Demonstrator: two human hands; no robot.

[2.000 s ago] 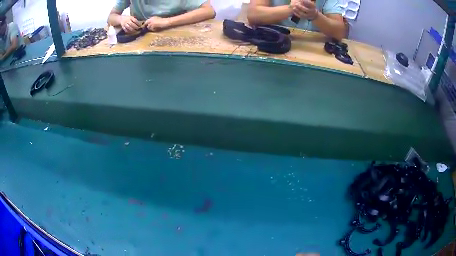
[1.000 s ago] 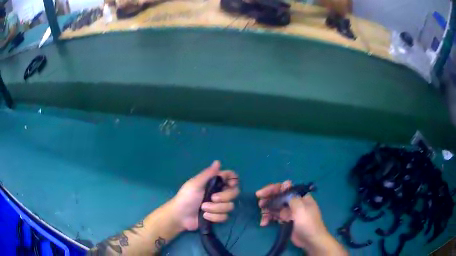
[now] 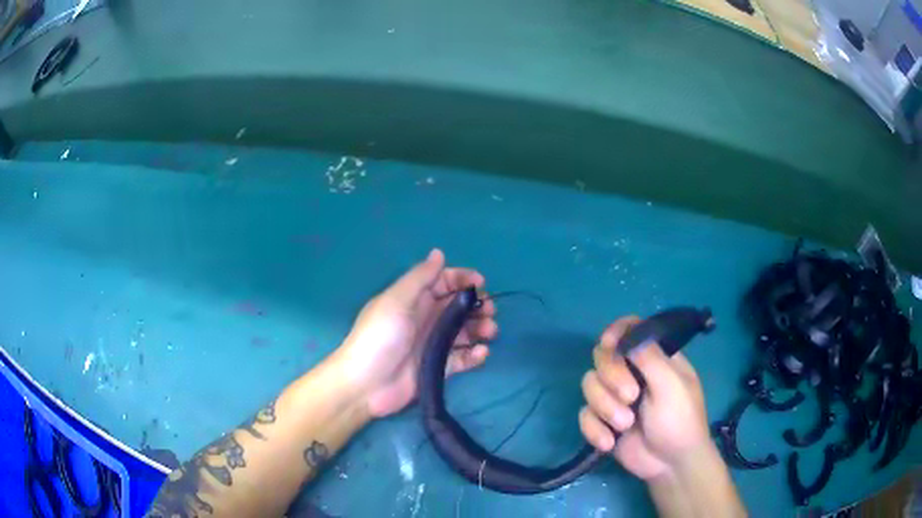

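A black padded C-shaped headband (image 3: 505,473) is held above the teal mat, its opening facing away from me. My right hand (image 3: 647,405) is closed around the headband near its right end, and the narrow tip sticks out past my fingers. My left hand (image 3: 409,334) is beside the left end, palm toward it, with fingers curled loosely behind the tip. A thin black cable (image 3: 521,295) trails from the left end. More thin wire (image 3: 518,420) shows inside the arc.
A tangled pile of small black yokes (image 3: 834,324) lies at the right. A blue bin (image 3: 76,445) with black headbands is at the lower left. A darker green raised strip (image 3: 404,51) runs behind the mat, with a black headband (image 3: 55,63) on its far left.
The view has tilted down. Both hands came in with the headband. Since a second ago, the right hand moved right and the headband opened wider; the left hand's grip loosened.
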